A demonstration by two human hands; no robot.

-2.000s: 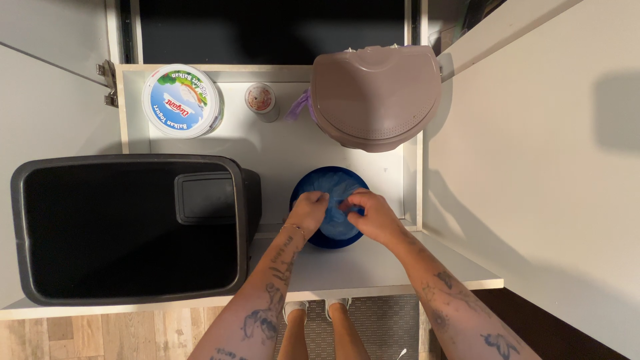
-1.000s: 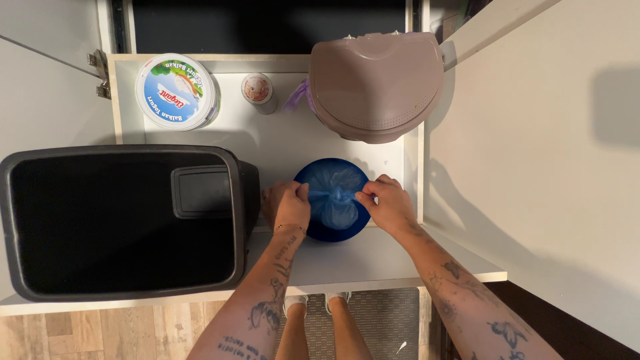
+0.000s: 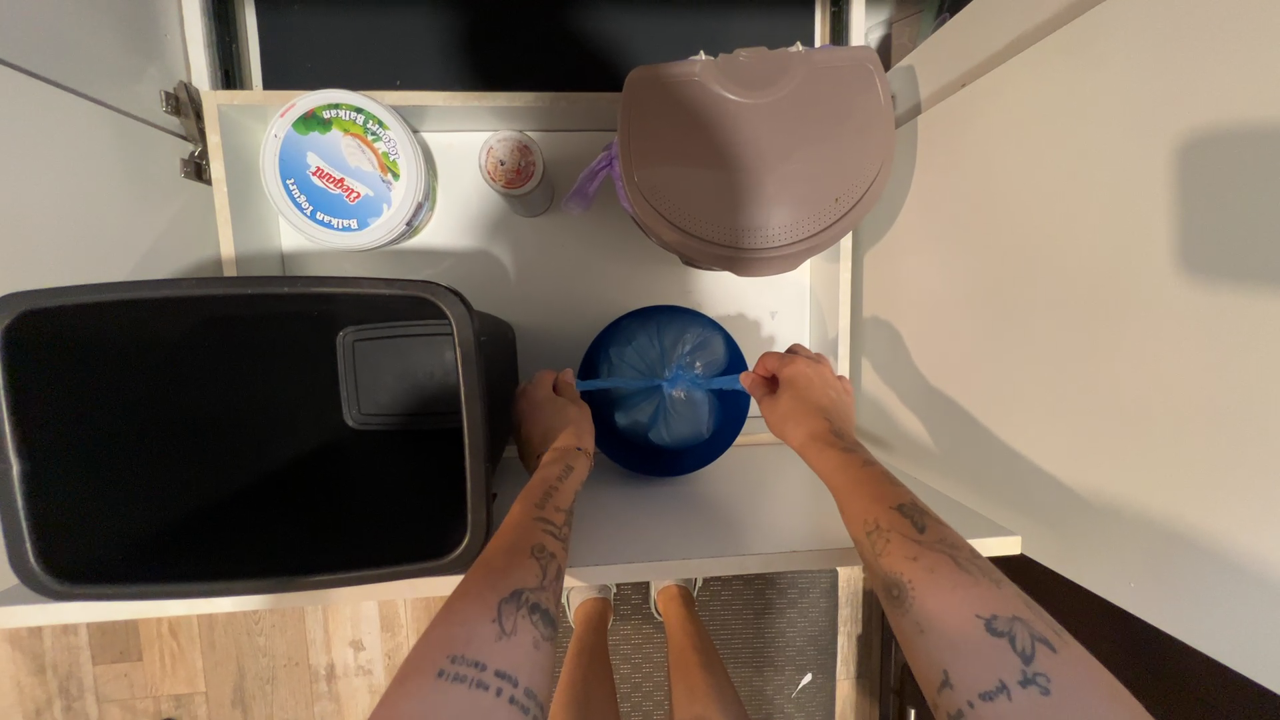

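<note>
A translucent blue plastic bag (image 3: 668,420), gathered and knotted at its middle, lies within a round dark blue bin (image 3: 662,465). One end of the bag's tie is pinched in my left hand (image 3: 555,412), at the bin's left side next to a large black bin. The other end is between the fingertips of my right hand (image 3: 800,393), at the bin's right side. Both ends are stretched out in a nearly straight line across the bin's mouth.
A black bin (image 3: 470,480) stands close on the left. Behind are a yogurt tub (image 3: 345,170), a small can (image 3: 515,172) and a taupe lidded bin (image 3: 757,160) with a purple bag edge. White drawer walls (image 3: 228,200) and an open door (image 3: 1050,330) border the space.
My hands have moved apart, from close together over the blue bin to its two sides. The bag's tie, hidden between them at first, is now pulled taut with a knot at its middle.
</note>
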